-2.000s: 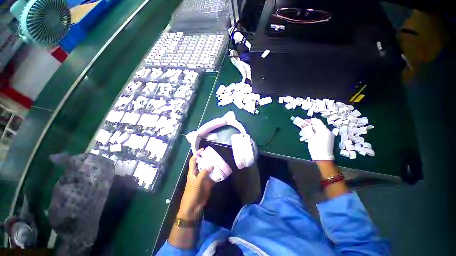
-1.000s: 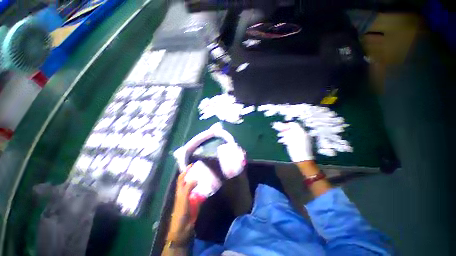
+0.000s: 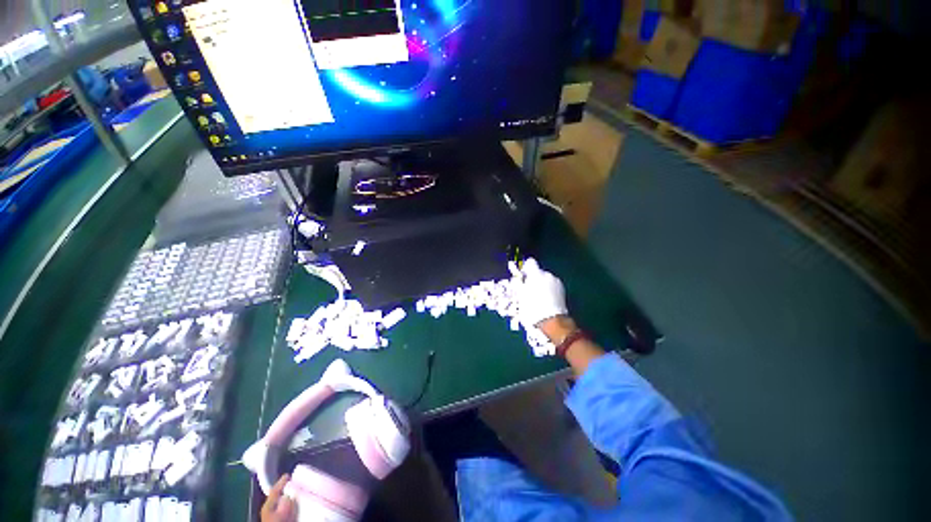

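Note:
Pale pink and white headphones [image 3: 378, 433] with pointed ear shapes on the band lie at the bench's front edge. My bare left hand [image 3: 276, 503], cut off by the bottom edge, holds their lower cup. My gloved right hand [image 3: 539, 294] is over the right heap of small white plug-in pieces [image 3: 475, 298], near the PC case. Whether its fingers grip a piece is hidden. Another heap of white pieces [image 3: 342, 328] lies left of it. A thin black cable [image 3: 428, 374] lies at the bench front.
Clear trays of white pieces [image 3: 143, 377] stand on the left. The monitor [image 3: 357, 71] stands behind the black PC case [image 3: 439, 240]. A black mouse [image 3: 640, 332] sits at the bench's right corner. Blue bins [image 3: 720, 92] and cartons are at the back right.
The view has tilted up, bringing the monitor into sight. My right hand has moved from the inner side of the right heap onto it. My left hand still holds the headphones.

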